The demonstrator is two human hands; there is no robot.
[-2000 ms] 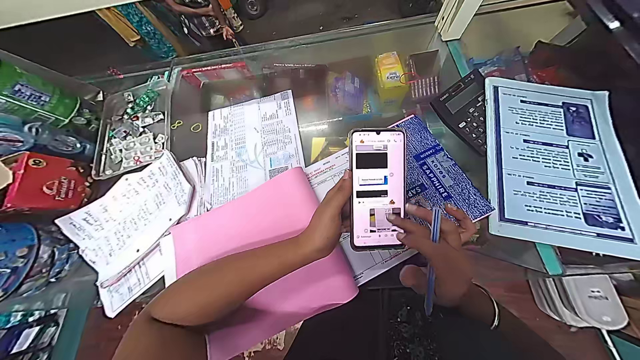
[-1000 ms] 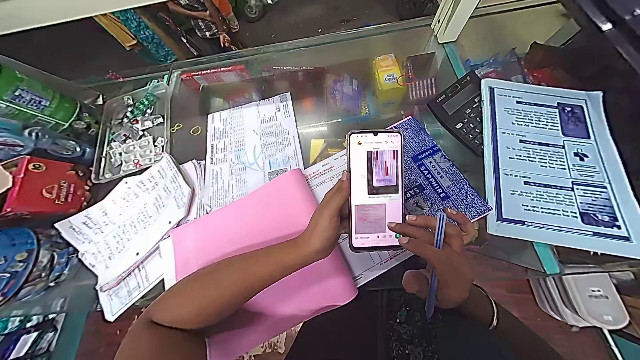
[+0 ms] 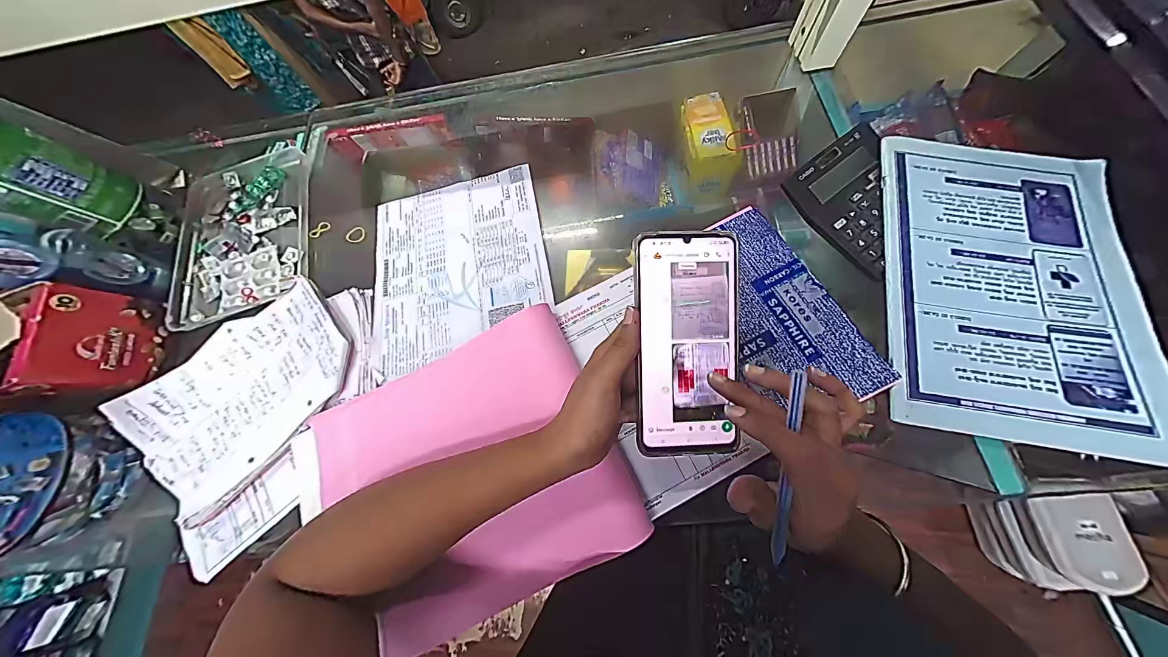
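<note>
A smartphone [image 3: 689, 342] with a lit chat screen showing pictures is held upright in my left hand [image 3: 598, 392], which grips its left edge. My right hand [image 3: 803, 447] is at the phone's lower right, its index fingertip over a picture on the screen. A blue pen [image 3: 787, 465] rests between the fingers of this hand. Under my left forearm lies a pink folder or sheet [image 3: 456, 392]. Printed invoice papers [image 3: 703, 476] lie partly beneath the phone, and a blue patterned booklet [image 3: 803, 310] is behind it.
On the glass counter [image 3: 566, 100] are a printed sheet [image 3: 461, 265], handwritten papers [image 3: 237, 392], a black calculator [image 3: 844, 196] and a laminated printed sheet [image 3: 1013, 292]. A plastic tray [image 3: 187, 274] of small items, a red box [image 3: 87, 338] and a green pack [image 3: 64, 173] stand left. A person [image 3: 365, 36] is beyond the counter.
The pictures on the phone's screen have scrolled. My right index finger has moved from the screen's lower edge up onto a picture. My left hand has stayed on the phone.
</note>
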